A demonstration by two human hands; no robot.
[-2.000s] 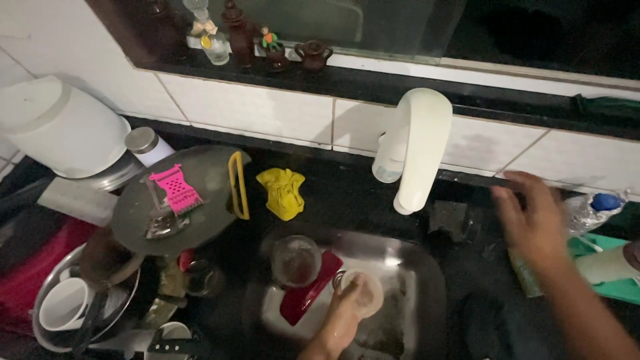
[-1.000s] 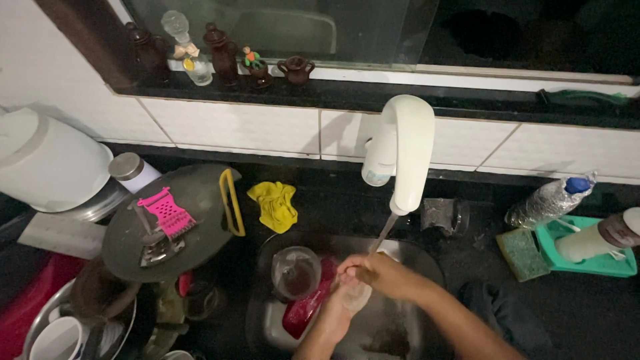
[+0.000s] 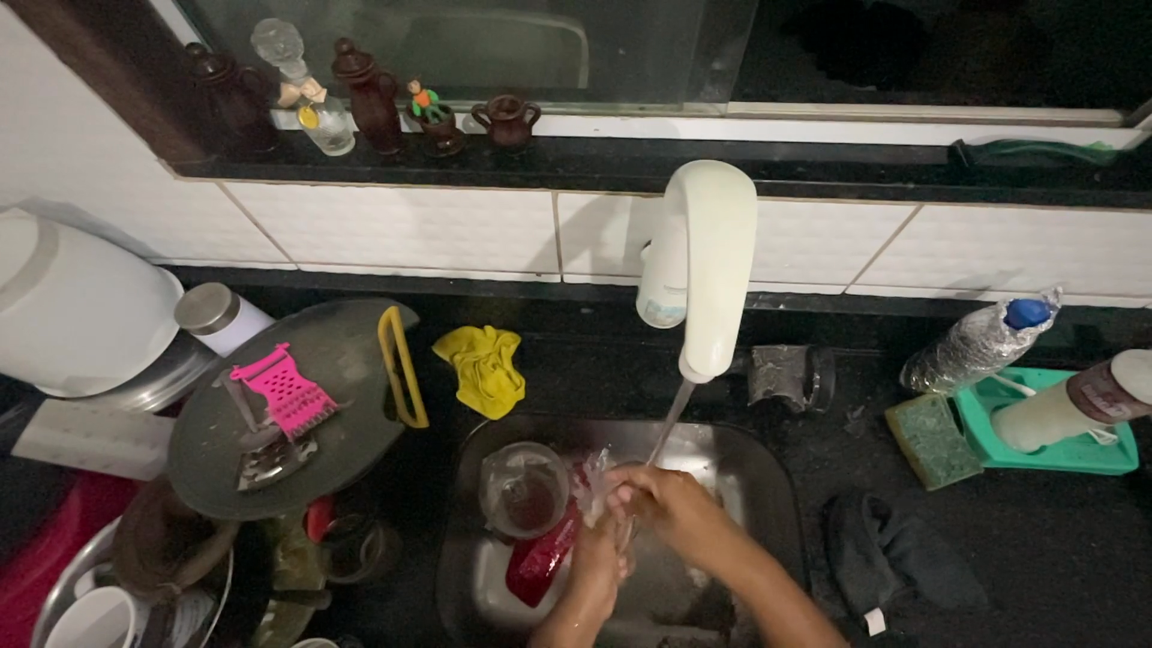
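Water runs from the white faucet onto my two hands, which meet over the stainless steel sink. My left hand holds a small clear object, glass or plastic, partly hidden by fingers and water. The fingers of my right hand are closed against the same object, under the stream. To the left in the sink stands a clear round container, and a dark red object lies below it, beside my left hand.
A yellow cloth lies behind the sink. On the left are a grey pan lid bearing a pink grater, and a bowl of dishes. On the right are a sponge, a green tray, a foil-wrapped bottle and a dark cloth.
My right hand has come from the right of the faucet down to my left hand in the sink. Water now runs from the faucet; none shows in the earliest frame.
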